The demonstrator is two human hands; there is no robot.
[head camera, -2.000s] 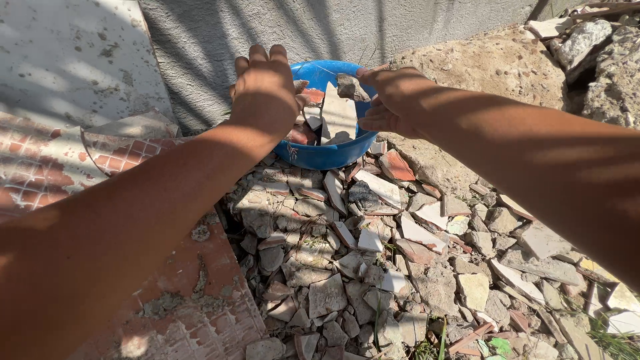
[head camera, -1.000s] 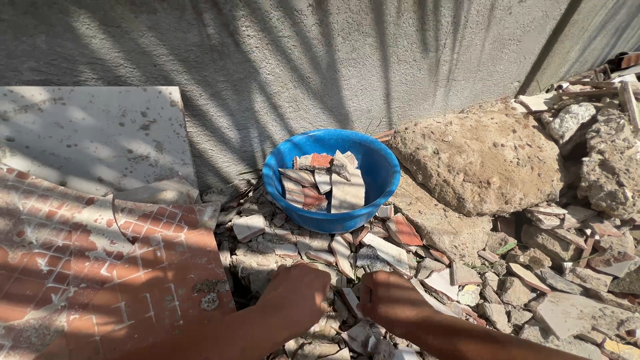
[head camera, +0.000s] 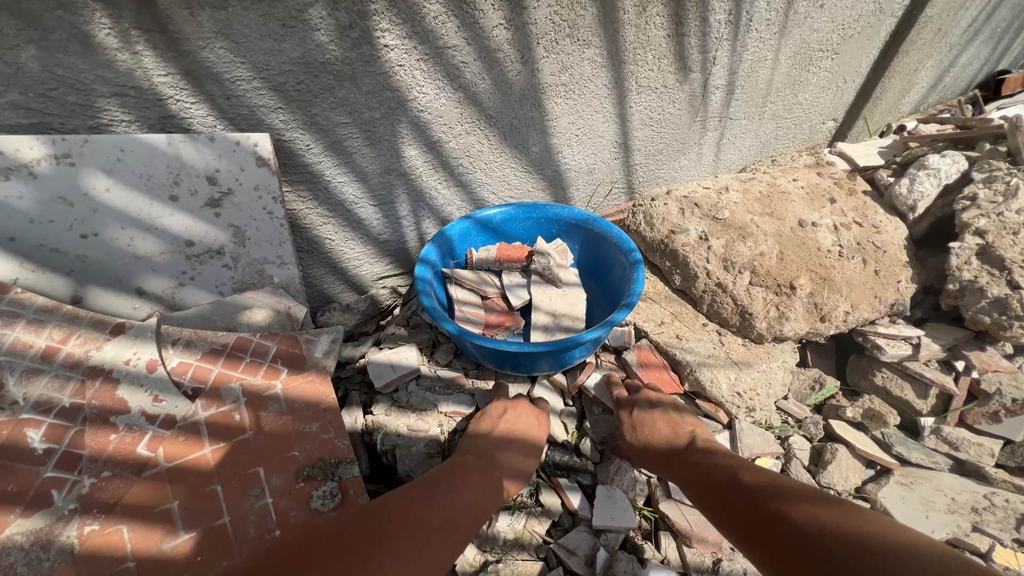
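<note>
A blue plastic basin (head camera: 528, 356) rests on the rubble by the wall, holding several broken tile pieces (head camera: 558, 308) in white and reddish brown. Just below its front rim, my left hand (head camera: 504, 432) reaches down to the broken tiles, its fingers partly hidden. My right hand (head camera: 652, 420) is to the right of it, fingers bent over shards beside a reddish tile shard (head camera: 652, 366). Whether either hand grips a shard cannot be told.
Behind the basin rises a rough grey wall (head camera: 480, 104). A large concrete chunk (head camera: 776, 248) lies to the right, with more rubble beyond. At left are a pale slab (head camera: 144, 216) and a reddish tiled sheet (head camera: 200, 432).
Both hands were at the basin's sides two seconds ago, then drew back toward me. Since one second ago they have moved forward to the shards before the basin. The view has shifted.
</note>
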